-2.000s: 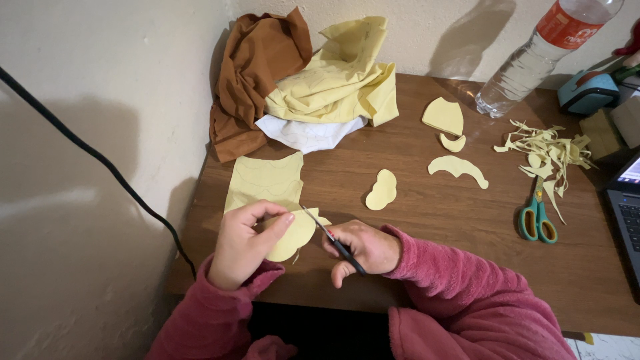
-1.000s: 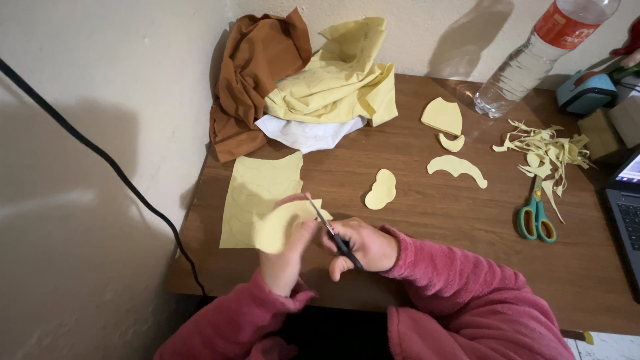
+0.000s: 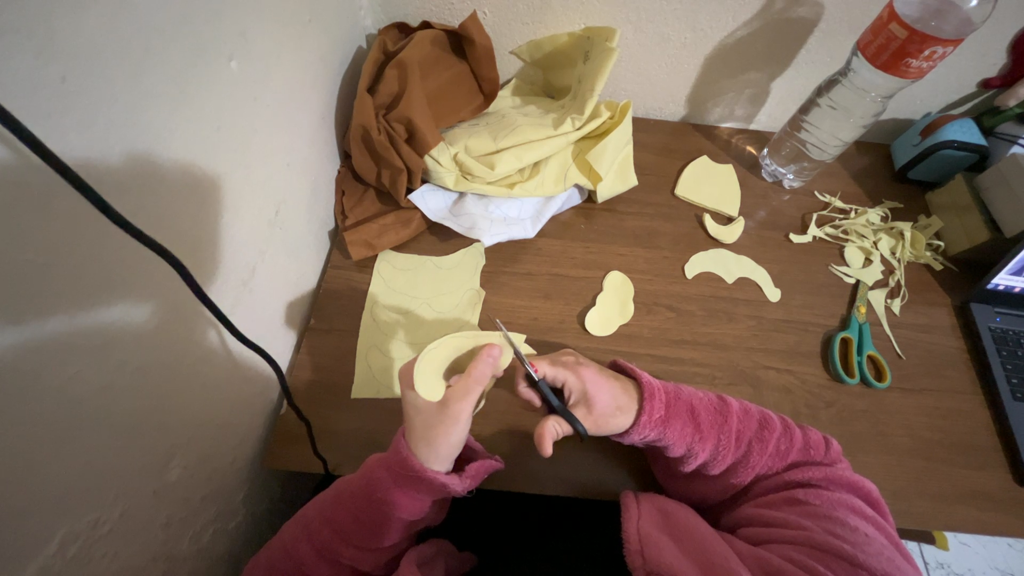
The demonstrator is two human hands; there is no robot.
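Note:
My left hand (image 3: 448, 400) pinches a curved piece of yellow fabric (image 3: 436, 360) between thumb and fingers. In my right hand (image 3: 580, 392) is a pair of black-handled scissors (image 3: 546, 390), with the blades at the right edge of that piece. Behind my left hand lies a yellow fabric sheet (image 3: 416, 296) with drawn curved lines. Cut yellow shapes rest farther right: a lobed one (image 3: 611, 304), a wavy arc (image 3: 728, 264), a small crescent (image 3: 724, 229) and a larger panel (image 3: 709, 186).
Brown fabric (image 3: 424, 88), yellow fabric (image 3: 544, 144) and white fabric (image 3: 500, 212) are bunched by the wall. At right are a plastic bottle (image 3: 852, 96), yellow scraps (image 3: 880, 240), green-handled scissors (image 3: 860, 352) and a laptop (image 3: 1004, 336). A black cable (image 3: 172, 260) hangs at left.
My left hand has turned the yellow piece, so its curved end now points left and down. My right hand stays in nearly the same place with the scissors.

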